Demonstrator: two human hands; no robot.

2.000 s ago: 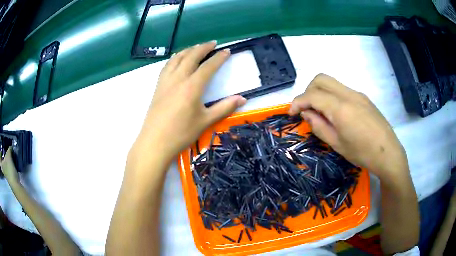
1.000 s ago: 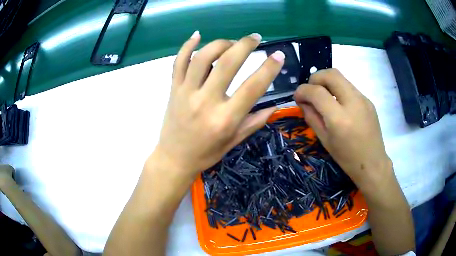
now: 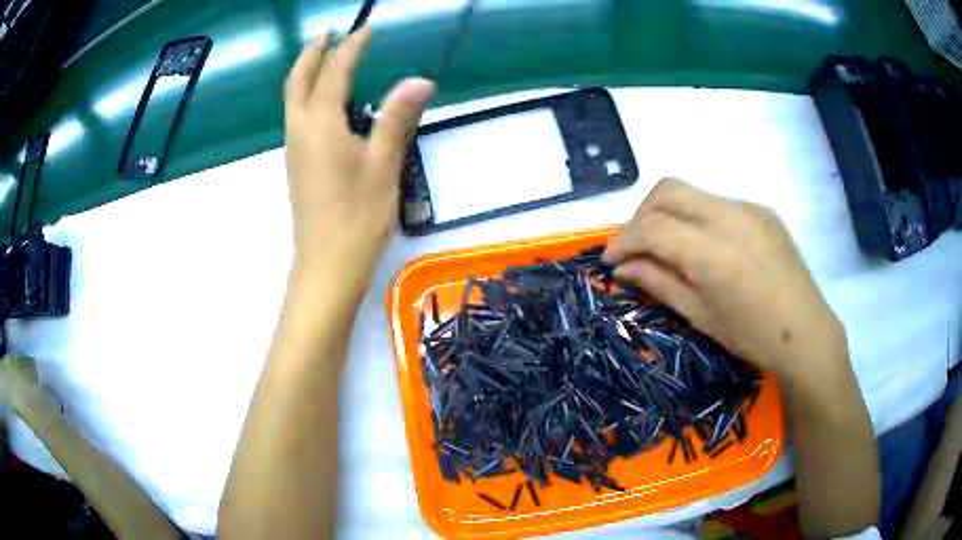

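A black phone middle frame lies flat on the white bench cover, just beyond the tray, with no hand on it. My left hand is raised at the green belt's edge, left of this frame, thumb and fingers apart. Dark parts of another frame show beside and beyond its fingers; whether it grips them is unclear. My right hand is at the far right part of the orange tray, fingertips close together among loose black strips. Whether they pinch a strip is hidden.
Thick black frame stacks stand at the right and far left. Single frames lie on the green belt, one at upper left. A neighbour's arm reaches in at lower left. A pale ribbed stack sits top right.
My left hand has moved up and left from the middle frame to the belt. My right hand has dropped from the frame's edge to the strips. The belt frames have shifted left.
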